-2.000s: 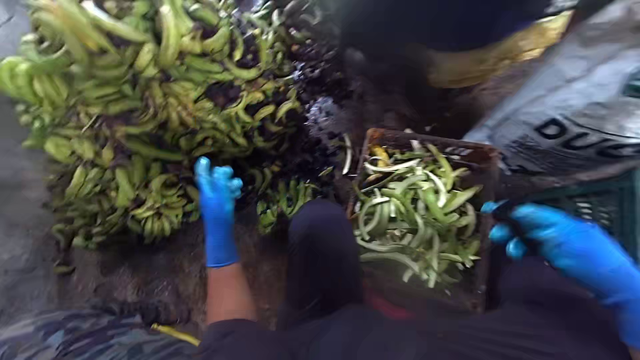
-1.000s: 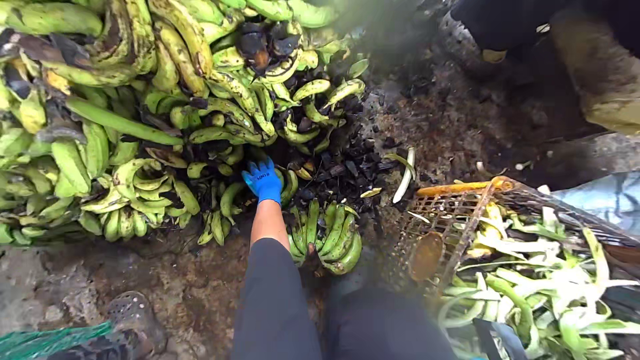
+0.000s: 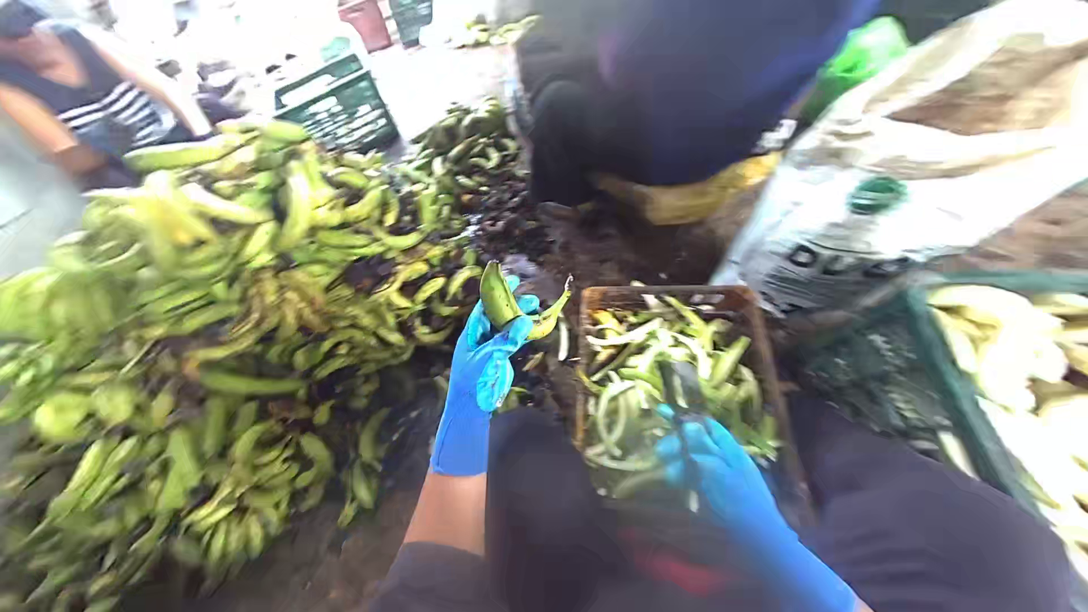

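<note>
My left hand (image 3: 486, 365), in a blue glove, holds a green plantain (image 3: 499, 297) upright; a smaller, yellowish curved one (image 3: 552, 316) sticks out on the right of the same hand. My right hand (image 3: 701, 459), gloved in blue and blurred, grips a knife whose dark, broad blade (image 3: 682, 387) points up over a brown plastic crate (image 3: 586, 293). Green and pale plantain peels (image 3: 633, 382) fill that crate. A large heap of green and yellowish plantains (image 3: 255, 323) lies to the left of my left hand.
Peeled plantains (image 3: 1003, 340) fill a green crate (image 3: 935, 365) at right. A printed white sack (image 3: 841, 221) stands behind the peel crate. One person in dark clothes (image 3: 663, 93) is ahead; another person (image 3: 102, 93) is at upper left. A green crate (image 3: 336, 106) stands behind the heap.
My left hand has come away from the heap and now holds plantain, whereas a second ago it reached among the bunches. The view has swung to show more of the right side.
</note>
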